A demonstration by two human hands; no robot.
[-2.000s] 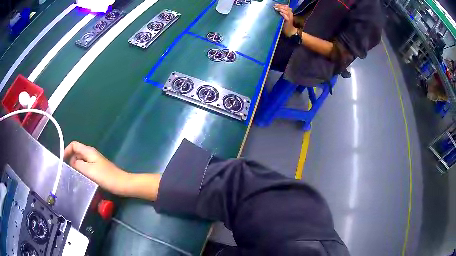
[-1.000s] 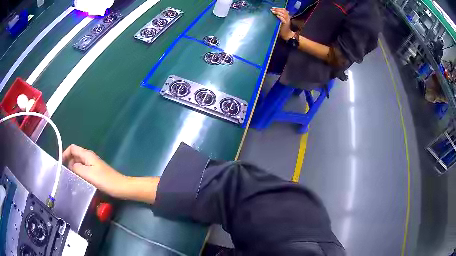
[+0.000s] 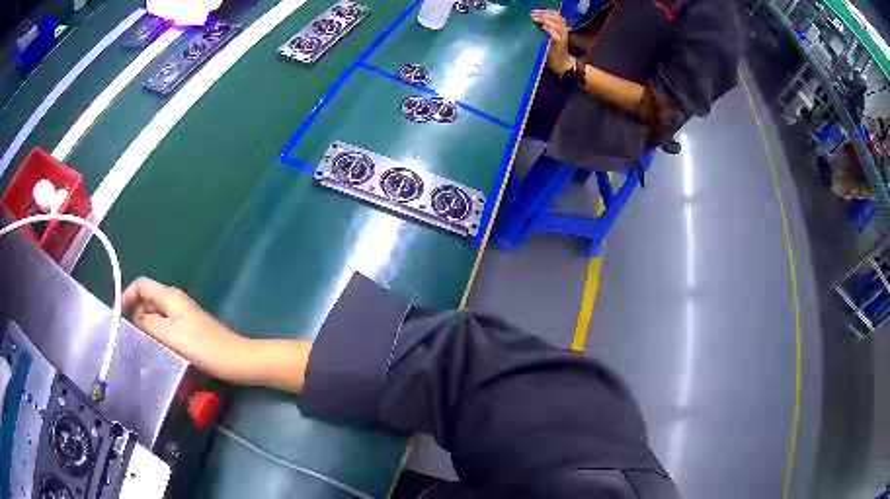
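Note:
My right hand (image 3: 181,326) rests at the right side of the silver bench tester (image 3: 98,317), fingers bent, their tips hidden at its edge; no held object shows. My left hand is out of view. A three-unit module (image 3: 70,439) sits in the fixture at the bottom left, cut off by the picture edge. A white air hose (image 3: 117,283) loops above it. The red button (image 3: 203,408) is below my wrist. Another three-unit module (image 3: 400,185) lies on the green bench beyond my forearm.
Loose round units (image 3: 427,108) lie by the blue tape. More modules lie farther up (image 3: 324,31) and at upper left (image 3: 192,58). A red bin (image 3: 44,195) holds white items. A grey cable (image 3: 293,463) crosses the bench. A person (image 3: 625,88) sits on a blue stool (image 3: 556,210).
The module at the upper middle has shifted up and right, away from me. Part of another module now shows beside the bright light at upper left. My right hand has stayed in place.

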